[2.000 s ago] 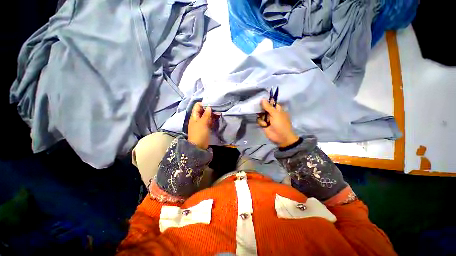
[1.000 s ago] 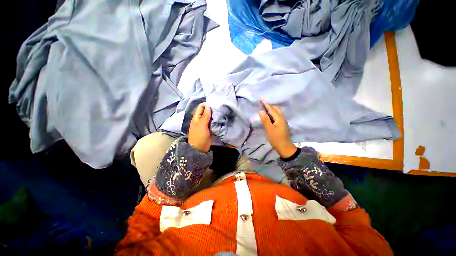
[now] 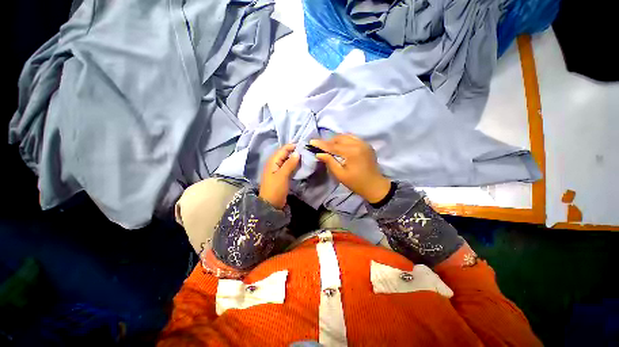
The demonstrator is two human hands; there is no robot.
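A light grey-blue garment lies over the table's near edge and part of my lap, its cloth bunched around my left hand. My left hand pinches a fold of this garment between thumb and fingers. My right hand is just to the right, holding dark thread snips with the tip pointing left at the fold. Only the dark tip of the snips shows; the rest is hidden in the hand. Any loose thread is too fine to see.
A large grey-blue garment pile hangs over the table edge at left. A blue plastic bag holding more grey-blue cloth lies at the top centre. The white table has orange-brown tape strips at right. A black shape is at upper right.
My right hand has moved left with the snips, close to my left hand. The bunched cloth at my left hand has changed shape. The view has shifted slightly.
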